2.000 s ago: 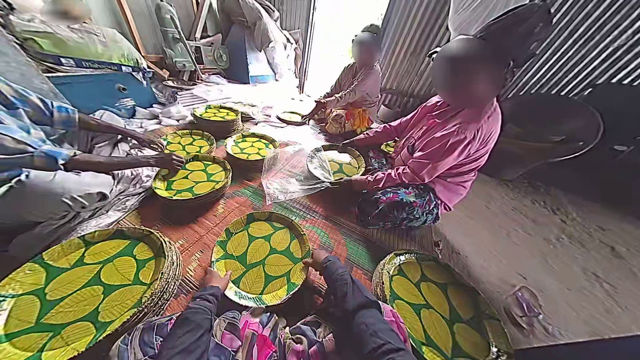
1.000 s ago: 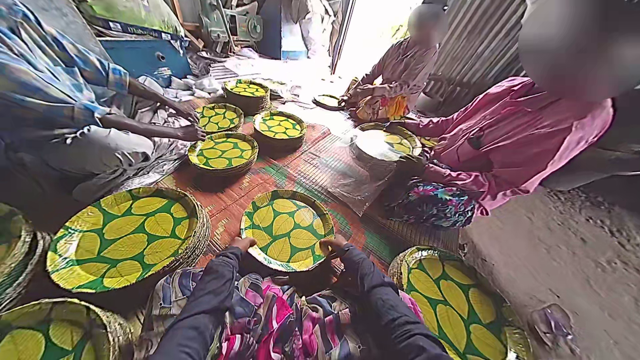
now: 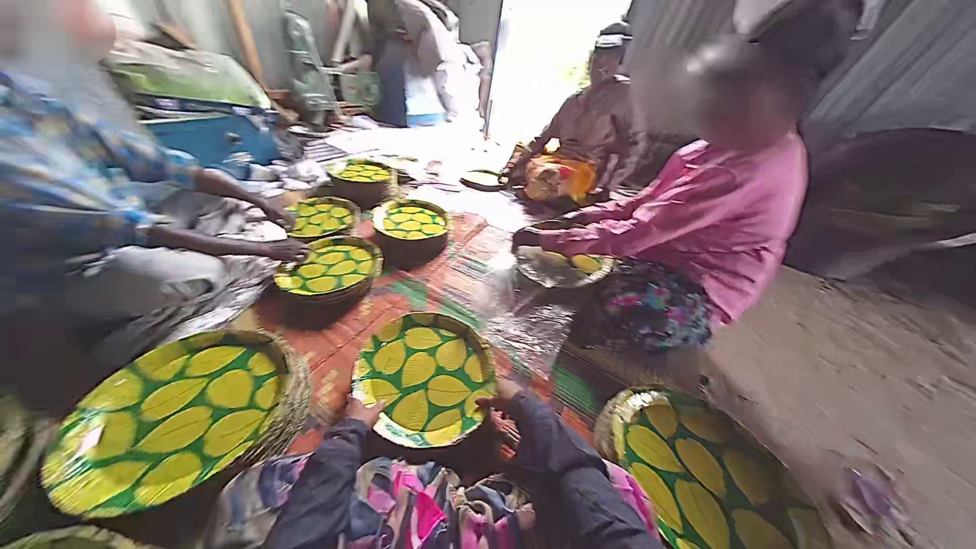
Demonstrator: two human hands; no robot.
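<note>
A round plate with a yellow leaf pattern on green (image 3: 423, 377) is held in front of my lap, tilted toward me. My left hand (image 3: 364, 412) grips its lower left rim. At its right rim is my right hand (image 3: 503, 400), with the thumb on the edge. The fingers beneath the plate are mostly hidden. A large stack of similar plates (image 3: 175, 419) stands close by on the left, and another stack (image 3: 701, 465) stands to the right of my right arm.
Smaller plate stacks (image 3: 328, 267) stand on the red and green woven mat (image 3: 320, 335). A person in a blue checked shirt reaches to them from the left. At the right, a person in pink (image 3: 732, 221) holds a plate in clear plastic (image 3: 564, 267). Another person sits farther back.
The view has shifted. The person in pink has moved the plastic and plate about. My hands stay on the rim of the leaf-patterned plate.
</note>
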